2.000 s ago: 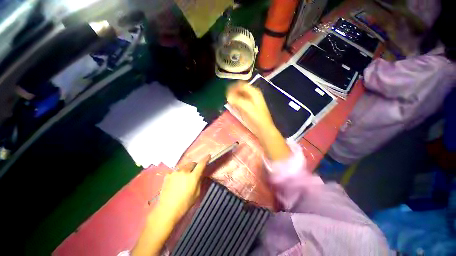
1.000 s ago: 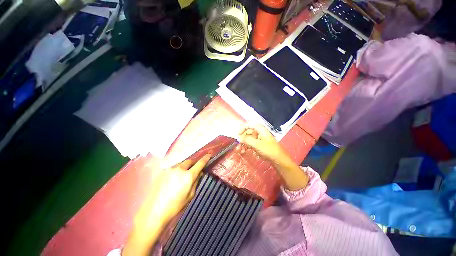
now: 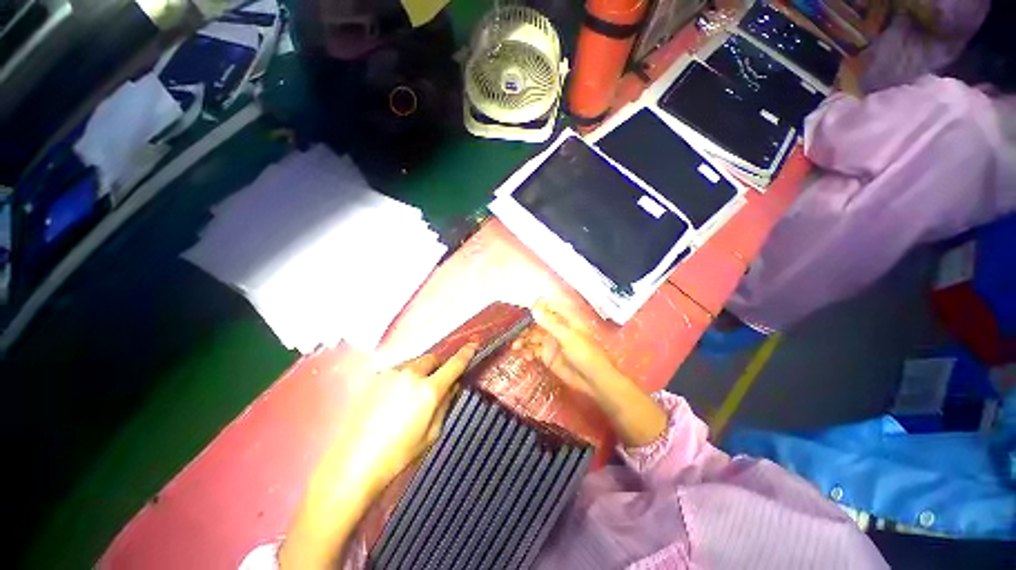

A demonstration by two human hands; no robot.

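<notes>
A stack of tablets [image 3: 485, 490] stands on edge at the bottom centre, its dark edges in grey and black stripes. One tablet [image 3: 497, 341] is tilted apart from the stack at its upper left, with a shiny reddish reflection on its face. My left hand [image 3: 390, 418] grips this tablet at its near left side, fingers over its edge. My right hand [image 3: 565, 347] is at the tablet's far right corner, fingers bent against it. The undersides of both hands' fingers are hidden.
A fanned pile of white sheets [image 3: 323, 251] lies at left on the green surface. Black-screened tablets [image 3: 602, 212] lie on white sheets at right. A cream fan [image 3: 514, 76] and orange-red cylinder [image 3: 606, 61] stand behind. A person in a pink smock [image 3: 891, 200] sits at right.
My right hand has come down from above the tablets at right to the tilted tablet's far corner. The tilted tablet now shows more of its face. The whole view has shifted.
</notes>
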